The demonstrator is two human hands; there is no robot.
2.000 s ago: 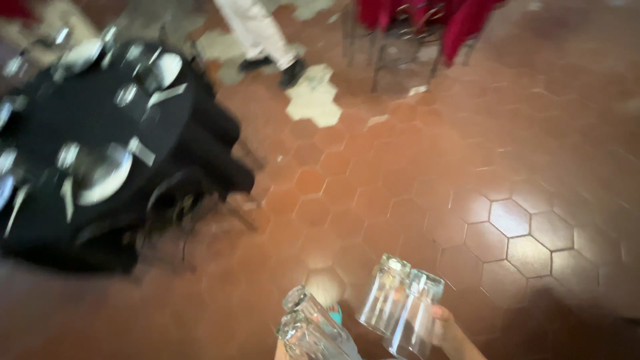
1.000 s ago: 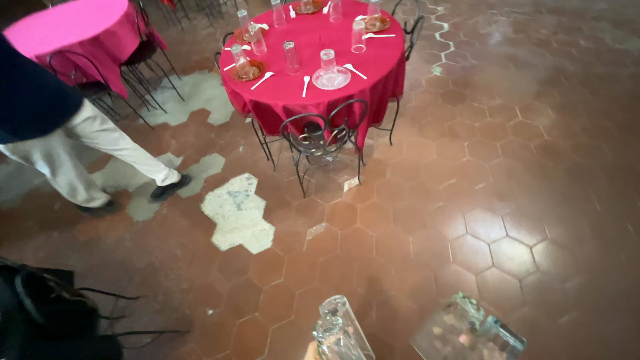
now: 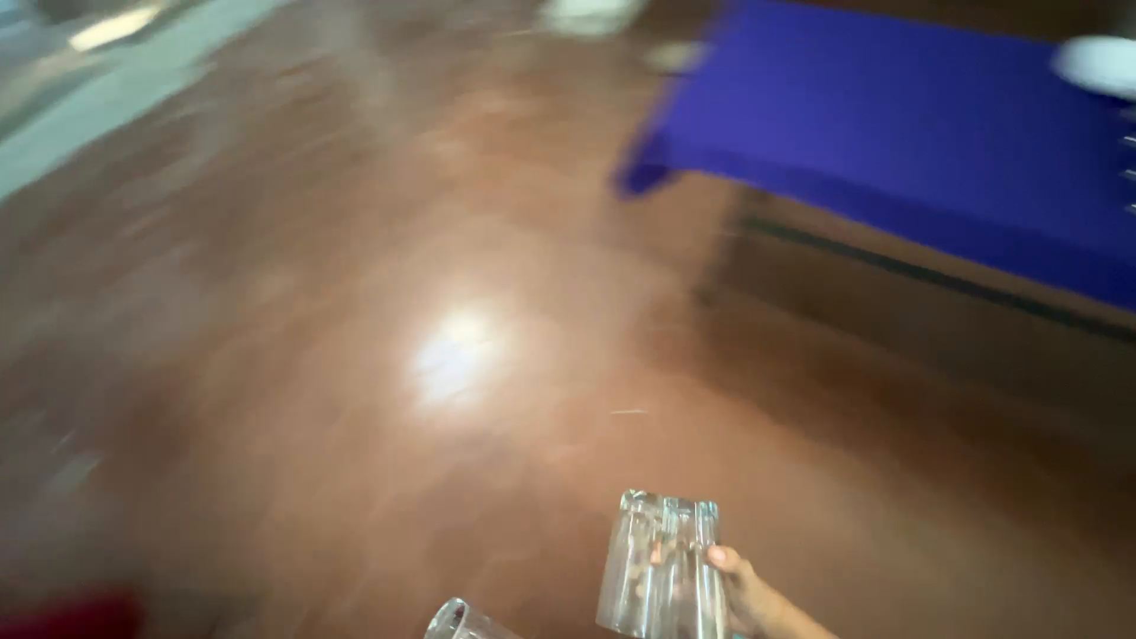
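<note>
At the lower right of the head view, my right hand [image 3: 744,577] is closed around clear drinking glasses [image 3: 661,564], held side by side with their thick bases up. The thumb presses on the side of the right-hand glass, and fingers show blurred through the glass. Left of these, another clear glass [image 3: 461,621] pokes up from the bottom edge, tilted to the left. My left hand is out of the frame, so its grip on that glass is hidden.
A table with a purple-blue tablecloth [image 3: 852,124] stands at the upper right, a white round item [image 3: 1099,67] on it. Reddish-brown floor [image 3: 355,497] reflects a bright light. Red cloth [image 3: 75,617] shows at the lower left corner. Much is blurred.
The view has swung widely: the round red-covered table and the walking person have left it, and the purple-blue table has come in. My right hand still holds glasses.
</note>
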